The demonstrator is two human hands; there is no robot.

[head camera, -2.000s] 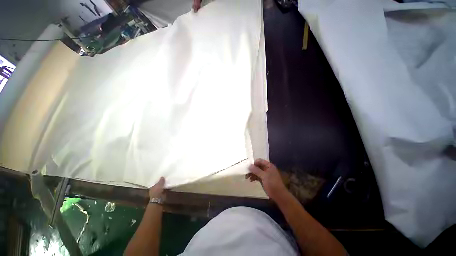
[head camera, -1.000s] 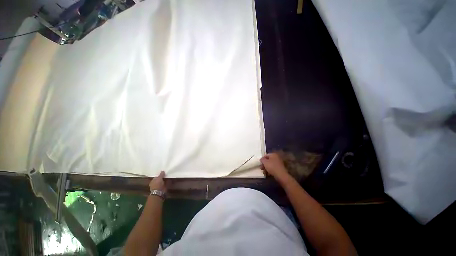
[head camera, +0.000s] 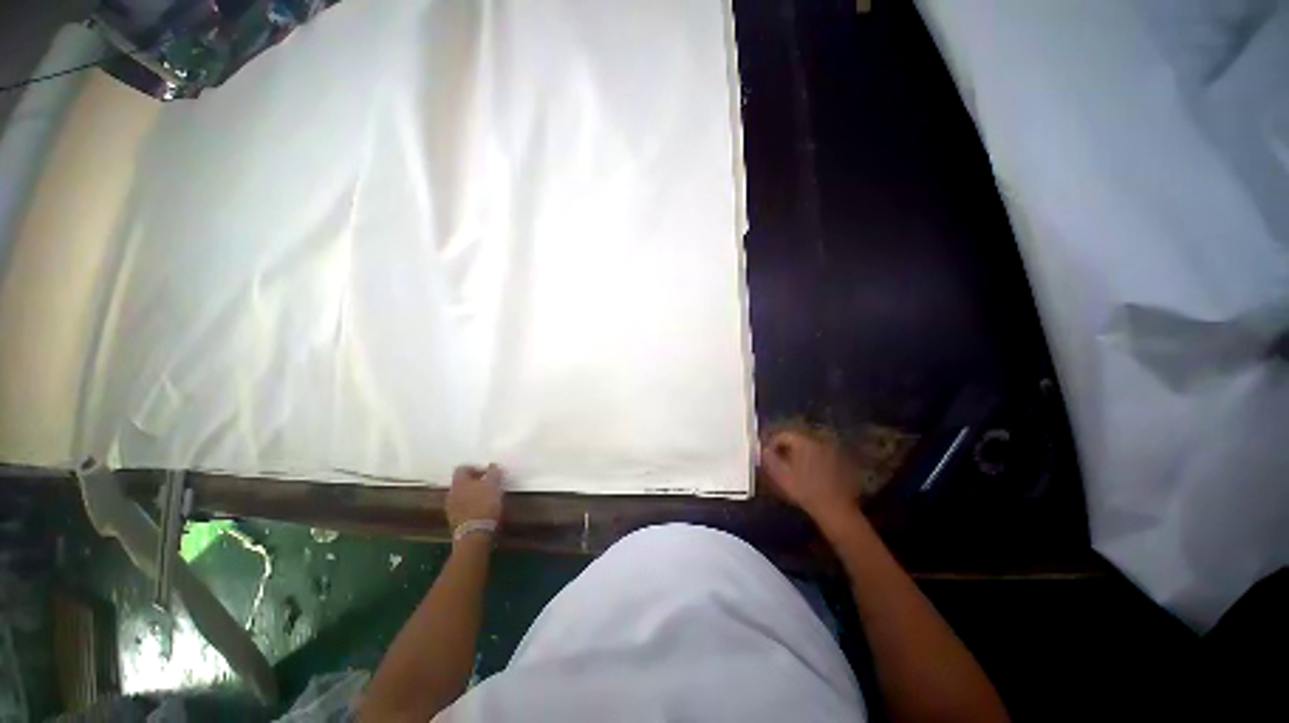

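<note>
The white fabric [head camera: 594,283] lies on the table with soft folds running front to back. Its cut end runs straight beside the dark tabletop, and its near right corner lies flat. My left hand [head camera: 475,494] is at the near edge of the fabric, fingers bent at the selvedge; whether it pinches the cloth is hard to tell. My right hand [head camera: 803,466] is just right of the near corner, fingers curled by the cut end; its fingertips are blurred, so its hold cannot be made out.
The dark tabletop [head camera: 905,269] has a worn brown edge. A crumpled bluish-white sheet [head camera: 1131,254] lies at the right. A cream fabric roll [head camera: 71,226] is at the far left. A pale strip [head camera: 177,593] hangs over the green floor at the lower left.
The fabric's folded near right corner now lies flat and meets the lower layer. My left hand has shifted slightly right along the edge. My right hand has moved slightly right, off the corner.
</note>
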